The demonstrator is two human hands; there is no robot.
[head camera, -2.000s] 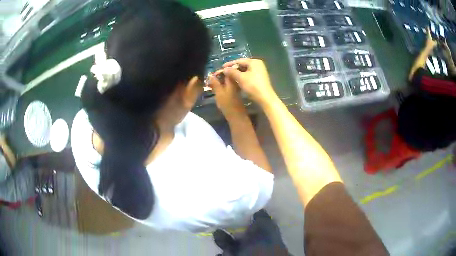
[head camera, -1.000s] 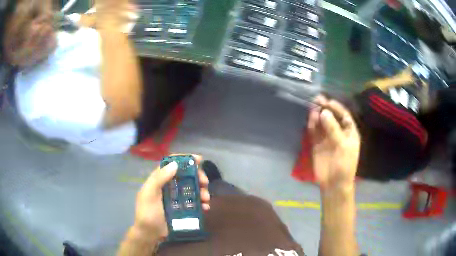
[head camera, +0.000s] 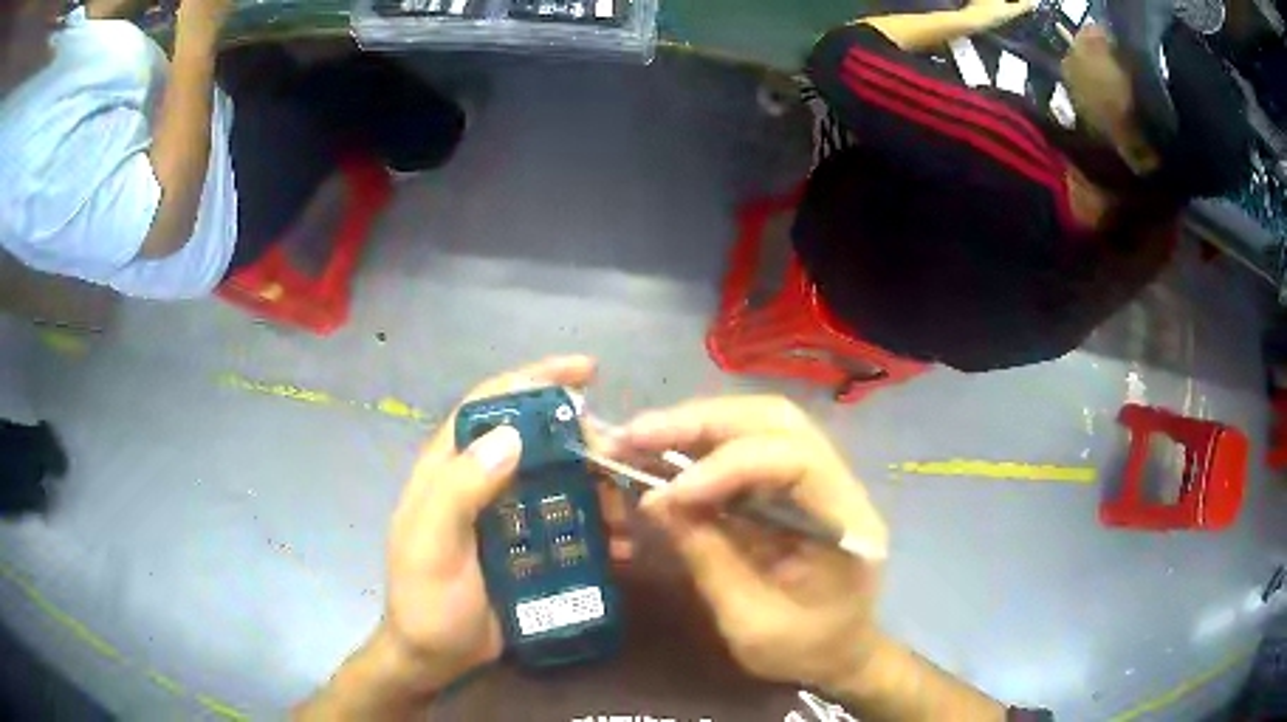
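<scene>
A dark teal mobile phone (head camera: 542, 529) with its back open lies in my left hand (head camera: 440, 543), held upright above my lap. Its white label is at the lower end, and my left thumb presses near its top end. My right hand (head camera: 762, 529) grips slim tweezers (head camera: 769, 511) with a pale butt end. The tweezers' prongs point at the phone's upper right side, close to a small pale dot at the top corner. Whether the tips touch the phone I cannot tell.
A person in white sits at the upper left and a person in a black top with red stripes at the upper right. Red stools (head camera: 1179, 468) stand on the grey floor with yellow lines. A clear tray (head camera: 505, 38) lies on the green bench edge. White cards (head camera: 1011, 74) show near the right person.
My right hand has come left and down with the tweezers to the phone. The phone has shifted slightly up and right. The view has turned, so the tray now shows only at the top edge.
</scene>
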